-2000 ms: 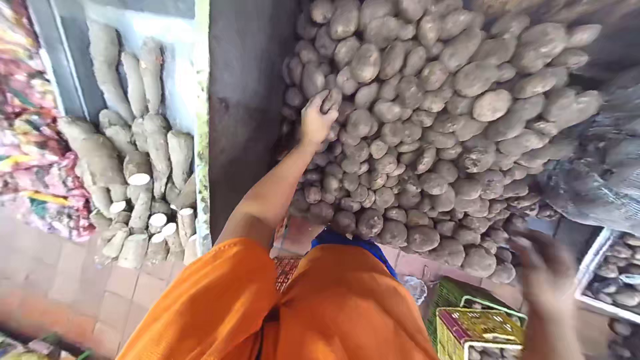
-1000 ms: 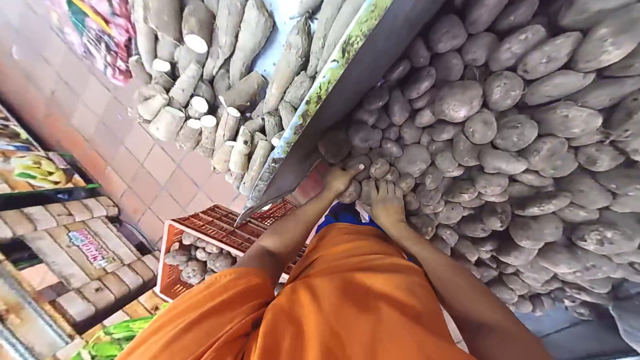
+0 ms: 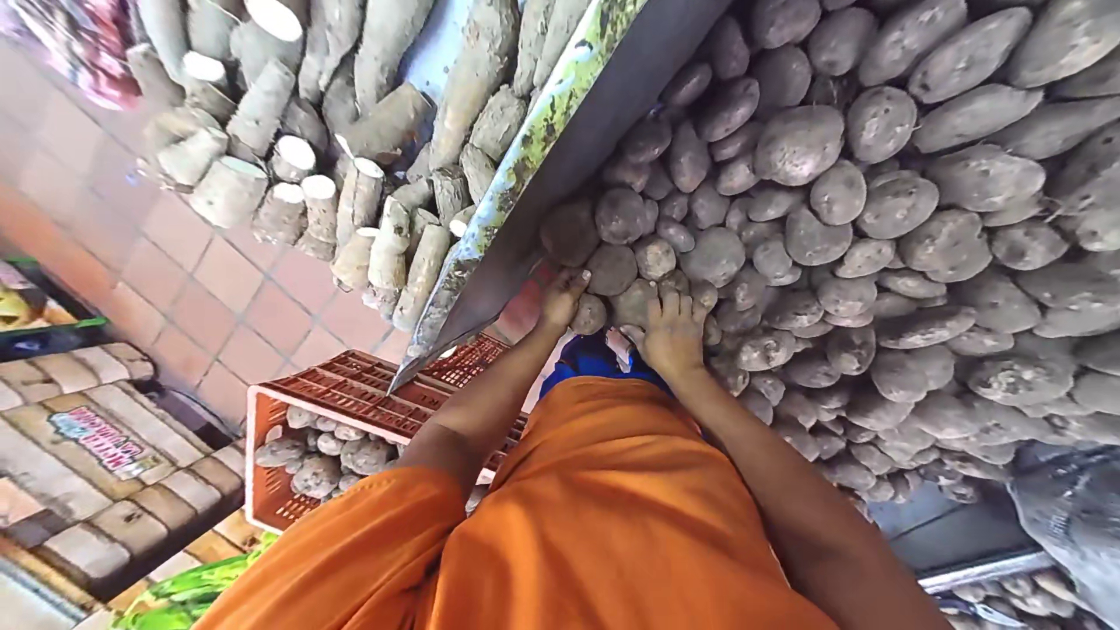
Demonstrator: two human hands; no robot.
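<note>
A large heap of brown potatoes [image 3: 809, 234] fills the right half of the head view. At its near left corner my left hand [image 3: 563, 302] touches a small round potato [image 3: 589, 314] beside the metal divider; whether it grips it I cannot tell. My right hand [image 3: 675, 331] lies with fingers bent over a larger potato [image 3: 633, 302] at the heap's near edge. Its fingertips rest among the potatoes, and the palm is turned away from view. The two hands are a short way apart, with round potatoes between and beyond them.
A worn metal divider [image 3: 535, 131] runs along the heap's left side, its corner pointing at me. Past it are cut cassava roots [image 3: 359, 188]. An orange plastic crate [image 3: 350, 385] of tubers sits below left, near green vegetables [image 3: 188, 582]. A plastic bag [image 3: 1072, 525] lies at right.
The view has swung strongly since the first frame. My right hand, raised away from the heap two seconds ago, now rests on the potatoes near my left hand.
</note>
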